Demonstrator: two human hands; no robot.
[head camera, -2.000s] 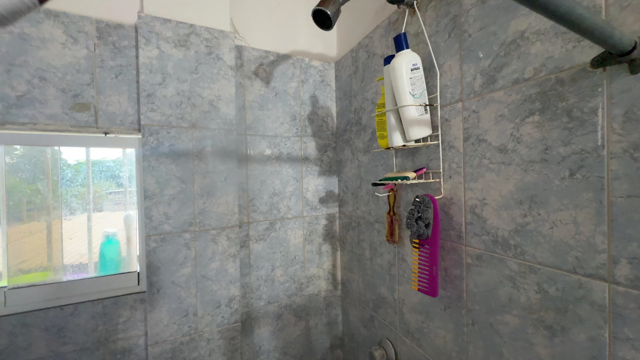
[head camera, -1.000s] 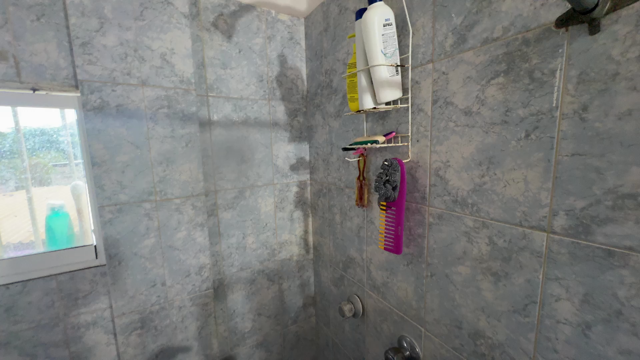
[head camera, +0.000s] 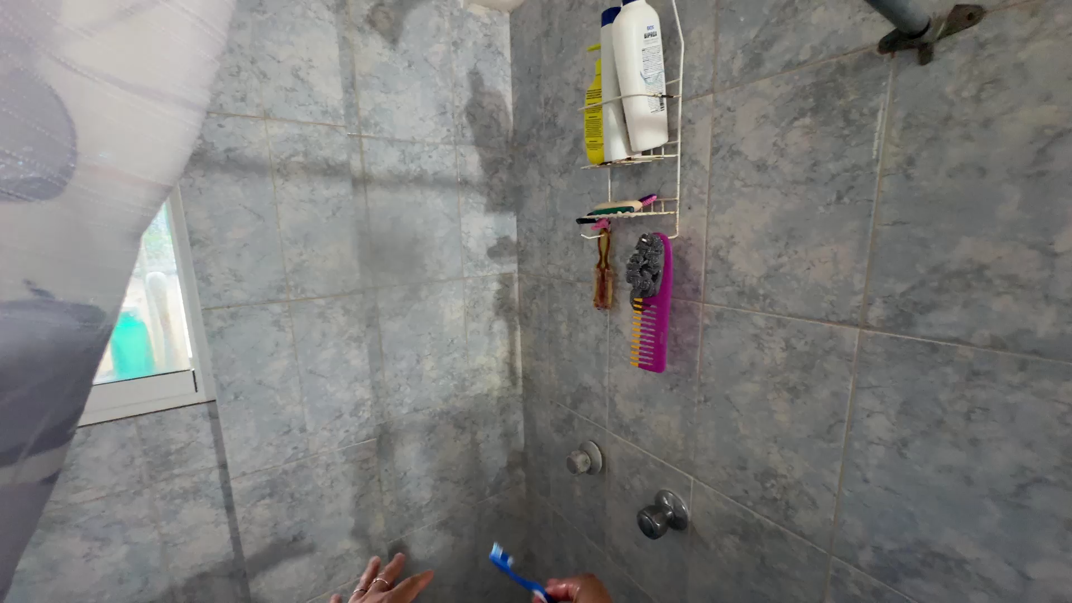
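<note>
At the bottom edge, my right hand (head camera: 578, 589) is closed around the handle of a blue toothbrush (head camera: 521, 578), whose white bristled head points up and left. My left hand (head camera: 383, 581), with rings on a finger, is to the left of it, fingers spread and nothing seen in them; its palm lies mostly below the view. Two round metal shower knobs, one at the left (head camera: 584, 458) and one at the right (head camera: 662, 514), stick out of the tiled wall above my right hand.
A white wire caddy (head camera: 679, 126) on the right wall holds white bottles (head camera: 643, 79) and a yellow bottle (head camera: 594, 117). From it hang a purple comb (head camera: 662, 310) and a small brush (head camera: 603, 272). A shower curtain (head camera: 100, 151) partly covers the window frame (head camera: 151, 399). A rod bracket (head camera: 925, 35) is upper right.
Both hands and the toothbrush have come into view at the bottom. The curtain now shows at the left, over part of the window. The view has turned down and right since the oldest frame.
</note>
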